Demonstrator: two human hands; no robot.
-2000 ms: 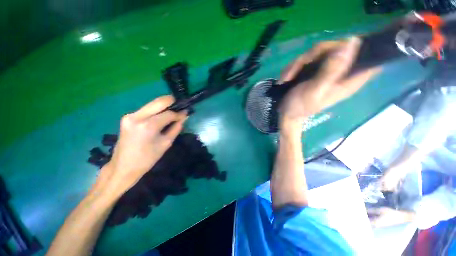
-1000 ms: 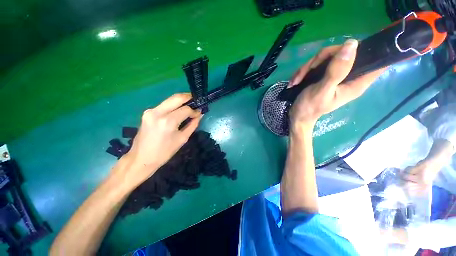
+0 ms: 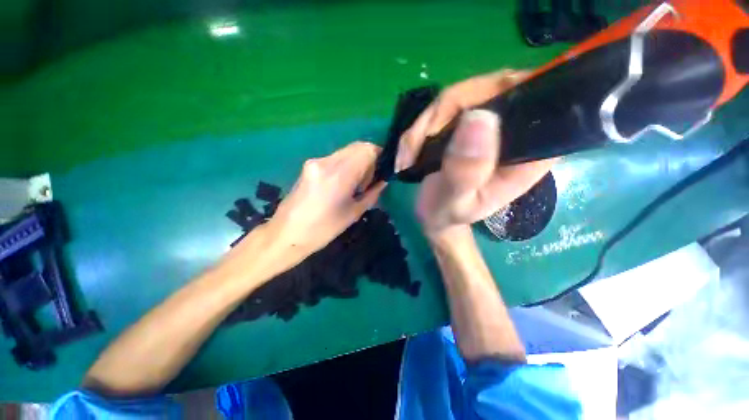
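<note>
My left hand (image 3: 333, 189) grips one end of the black plastic frame (image 3: 410, 111), which is mostly hidden behind my hands; one ribbed arm stands up between them. My right hand (image 3: 476, 160) is closed around the black electric screwdriver (image 3: 558, 107), with its orange rear (image 3: 714, 25) at the upper right. The screwdriver's narrow end meets the frame beside my left fingertips; the bit itself is hidden. Small black pads (image 3: 353, 267) lie heaped on the mat below my left hand. The round screw dish (image 3: 526, 209) shows partly below my right hand.
Another black frame (image 3: 45, 279) lies at the left edge beside a pale bracket (image 3: 29, 193). More black parts (image 3: 554, 20) lie at the far side. The power cord (image 3: 624, 234) curves at right. A white sheet (image 3: 653, 287) and blurred plastic lie at the lower right.
My right hand has brought the screwdriver left from over the dish to the frame in my left hand. The view has shifted, so the bench things appear farther right and the neighbour's hands no longer show clearly.
</note>
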